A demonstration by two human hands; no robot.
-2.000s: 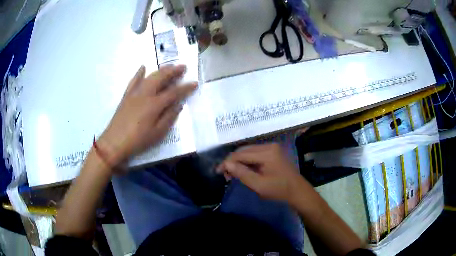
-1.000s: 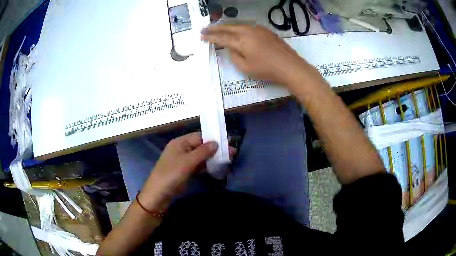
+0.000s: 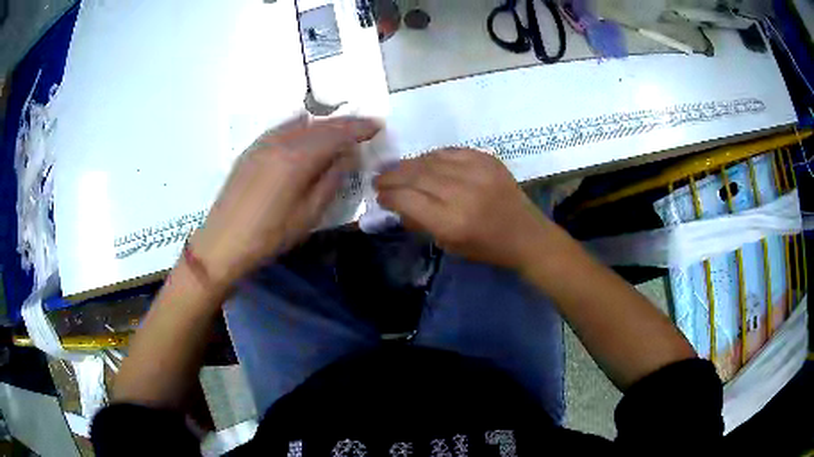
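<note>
A white fabric strip [image 3: 379,217] lies near the table's front edge between my hands, hard to see against the white table. My left hand [image 3: 281,183] is blurred, over the table left of the strip, its fingertips reaching to the strip. My right hand [image 3: 455,201] is closed at the fingertips on the strip's right side. The shiny needle plate [image 3: 320,34] shows at the top. The needle area is cut off by the upper edge of the picture.
Black-handled scissors [image 3: 528,32] lie on the machine bed, with a purple thread bundle [image 3: 605,36] beside them. A printed ruler scale [image 3: 625,130] runs along the front of the table. White offcuts [image 3: 37,192] hang at far left. A yellow rack [image 3: 711,290] stands at right.
My left hand has moved up from below the table edge onto the table. My right hand has come down from near the needle. The strip no longer hangs long over the edge.
</note>
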